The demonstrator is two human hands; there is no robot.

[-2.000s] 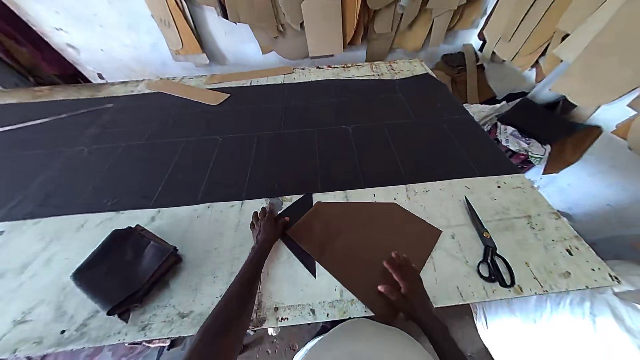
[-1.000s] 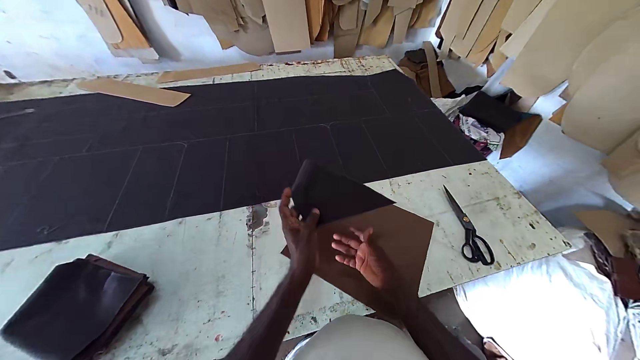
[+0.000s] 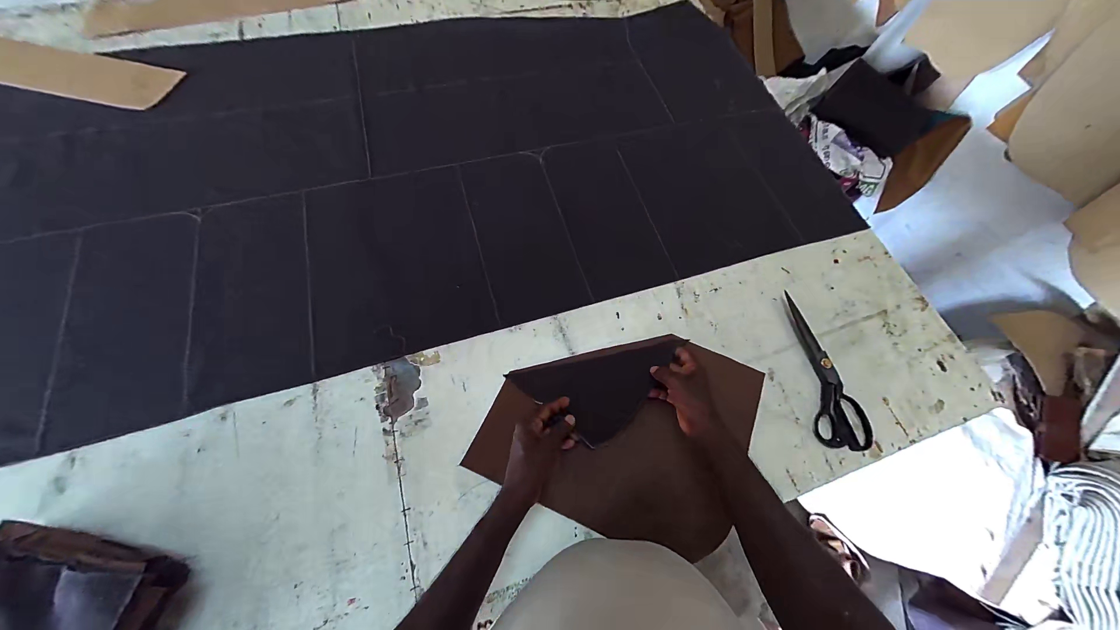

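A small black piece of material (image 3: 599,385) lies over a larger brown piece (image 3: 639,481) at the table's near edge. My left hand (image 3: 538,437) pinches the black piece at its lower left edge. At its right end, my right hand (image 3: 682,389) grips it between thumb and fingers. Black-handled fabric shears (image 3: 827,376) rest to the right of the brown piece, touching neither hand. Beyond my hands a long black sheet (image 3: 402,254), marked with pale lines, is spread across the table.
The worn pale table (image 3: 262,490) bears a folded dark bundle (image 3: 74,577) at the near left. Tan card strips (image 3: 96,74) lie at the far left. Past the right edge are piled materials (image 3: 866,114), hanging tan patterns (image 3: 1067,122) and white cloth (image 3: 954,507).
The black piece, raised in my left hand a second ago, is now low over the brown piece. My right hand has taken hold of it too. The view has moved closer to the table.
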